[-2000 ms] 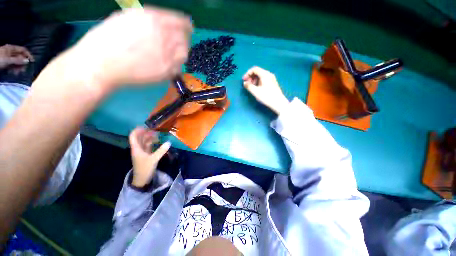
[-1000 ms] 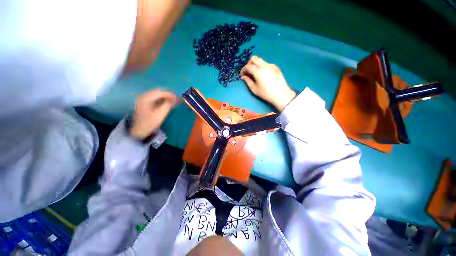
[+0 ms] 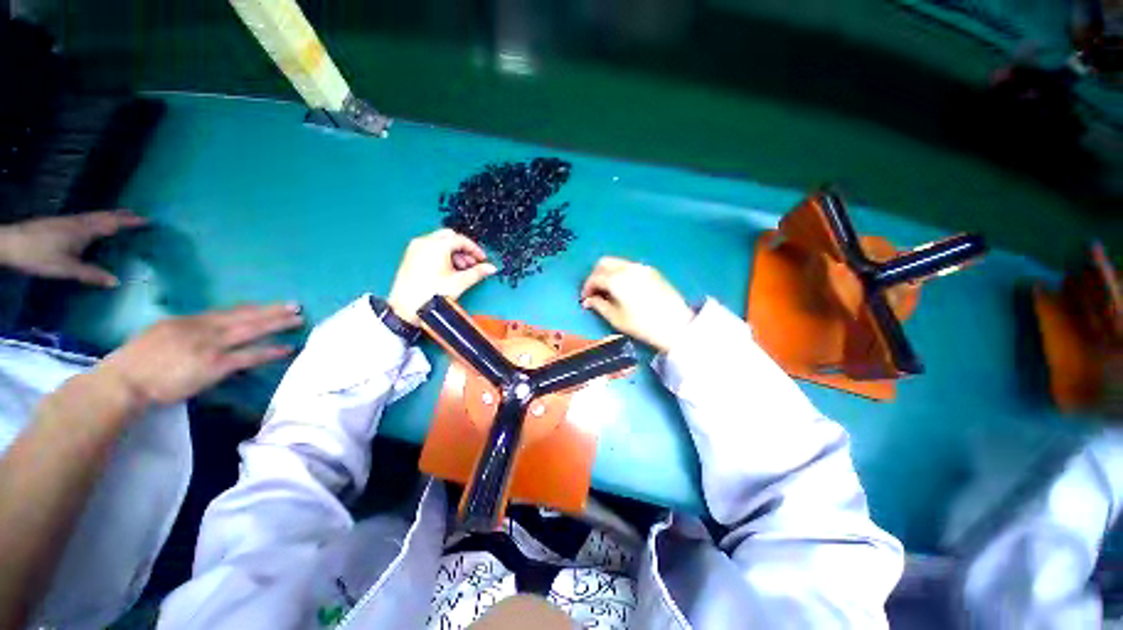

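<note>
A three-armed black unit (image 3: 495, 453) lies on an orange-brown fixture (image 3: 560, 462) close in front of me, with one arm pointing towards me and small pale dots around its hub. A loose heap of tiny black parts (image 3: 503, 209) lies beyond it. My left hand (image 3: 434, 276) is at the heap's near left edge, thumb and fingers curled together. My right hand (image 3: 635, 303) is right of the heap, beyond the unit's right arm, its fingertips pinched together. Whether either hand holds a tiny part is too small to tell.
Another black unit (image 3: 930, 259) stands on its orange fixture (image 3: 788, 314) at right, with a third fixture (image 3: 1071, 345) at the right edge. A neighbour's hands (image 3: 197, 354) rest over the teal belt (image 3: 665, 215) at left. A pale yellow bar (image 3: 293, 52) meets the far belt edge.
My left hand has moved from beside the fixture to the heap's edge. My right hand has come away from the heap. The neighbour's arm has drawn back left from over the belt.
</note>
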